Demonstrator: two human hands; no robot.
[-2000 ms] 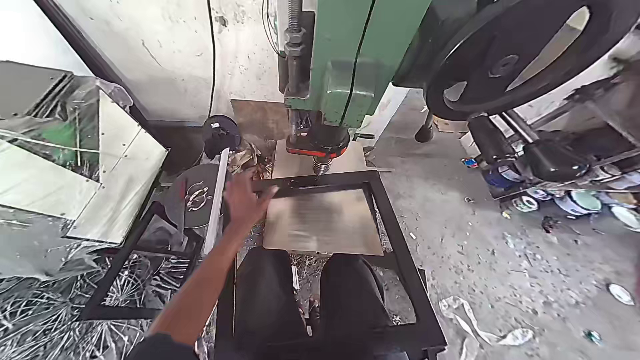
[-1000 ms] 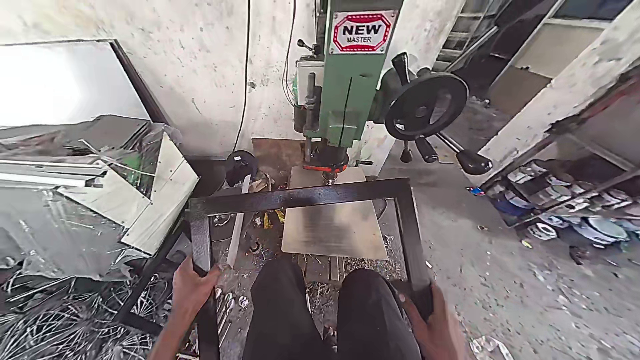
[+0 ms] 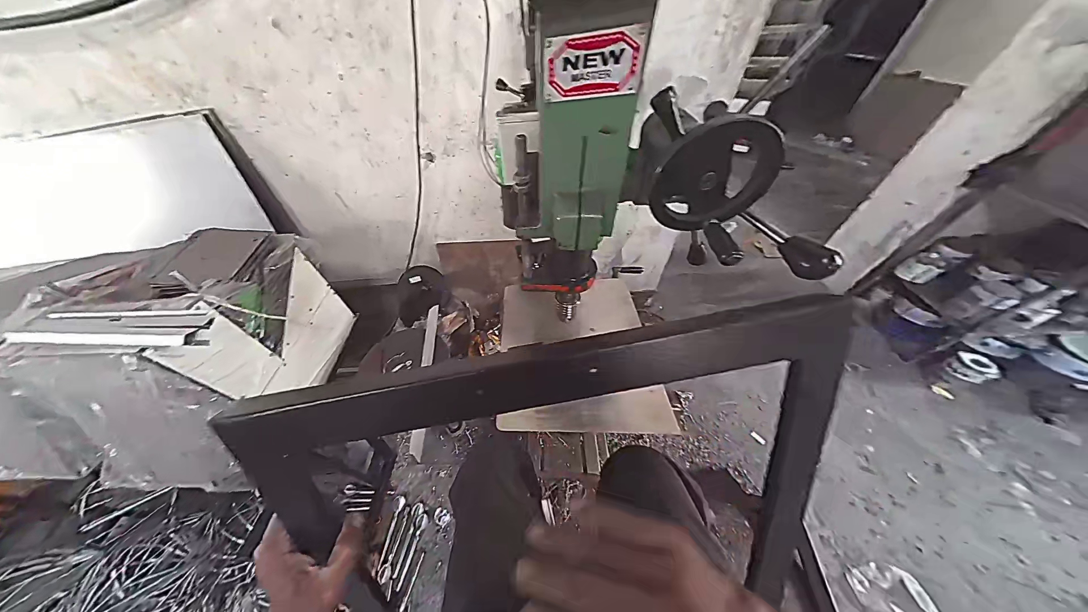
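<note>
A black rectangular frame (image 3: 544,378), seemingly of metal tube, is raised and tilted across the view, its left corner lower than its right. My left hand (image 3: 308,565) grips the frame's left side near the bottom edge of the view. Blurred, my right hand (image 3: 629,561) is inside the frame's outline above my knees, away from its right side; its fingers are extended and nothing shows in them. Beyond the frame stands a green drill press (image 3: 586,170) with a chuck or spindle end (image 3: 568,304) over its flat metal table (image 3: 586,412). The frame's lower part is out of view.
At the press's right are a black handwheel (image 3: 716,172) and a knobbed feed lever (image 3: 807,257). Sheet offcuts in plastic (image 3: 238,314) and a heap of metal scraps (image 3: 127,544) lie at left. Several wrenches (image 3: 399,544) lie on the floor. Cluttered shelves (image 3: 977,314) stand at right.
The frame has risen closer to the view and tilted. My right hand has left its right side and moved inward; my left hand still holds the left side.
</note>
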